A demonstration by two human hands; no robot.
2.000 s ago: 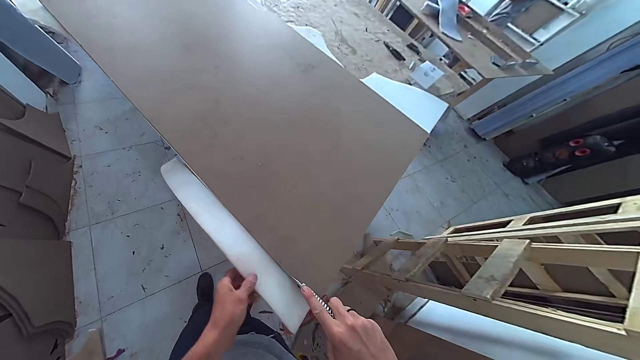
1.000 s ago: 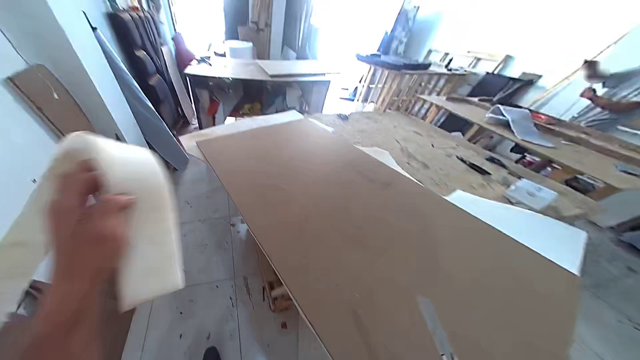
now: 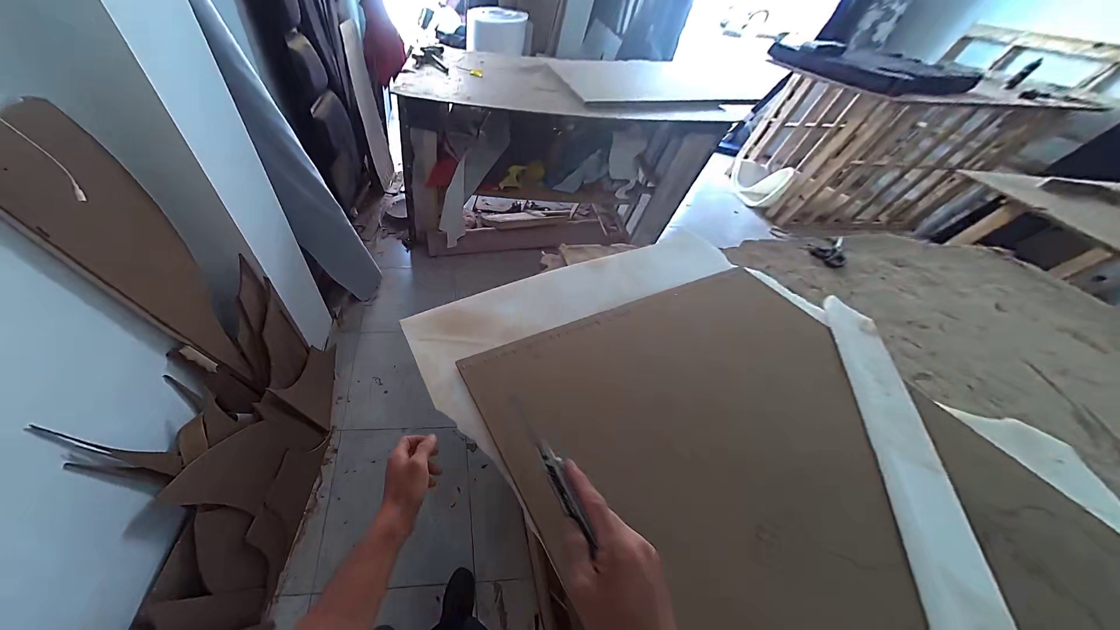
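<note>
My right hand (image 3: 617,560) grips a utility knife (image 3: 567,497), its long blade pointing away from me over a large brown board (image 3: 700,420), near the board's left edge. My left hand (image 3: 411,472) is over the floor to the left of the board, fingers curled, with nothing seen in it. White sheet material (image 3: 560,297) lies beneath the board and sticks out past its far and left edges. A long white strip (image 3: 910,472) lies across the board's right part.
Brown offcuts (image 3: 236,490) are piled against the left wall. Scissors (image 3: 828,253) lie on the worktable (image 3: 980,306) beyond the board. A cluttered bench (image 3: 516,92) stands at the back, a slatted wooden frame (image 3: 857,149) at back right.
The white strip that my left hand held up one second ago is out of that hand; a white strip now lies across the board. The view has swung toward the board's far end.
</note>
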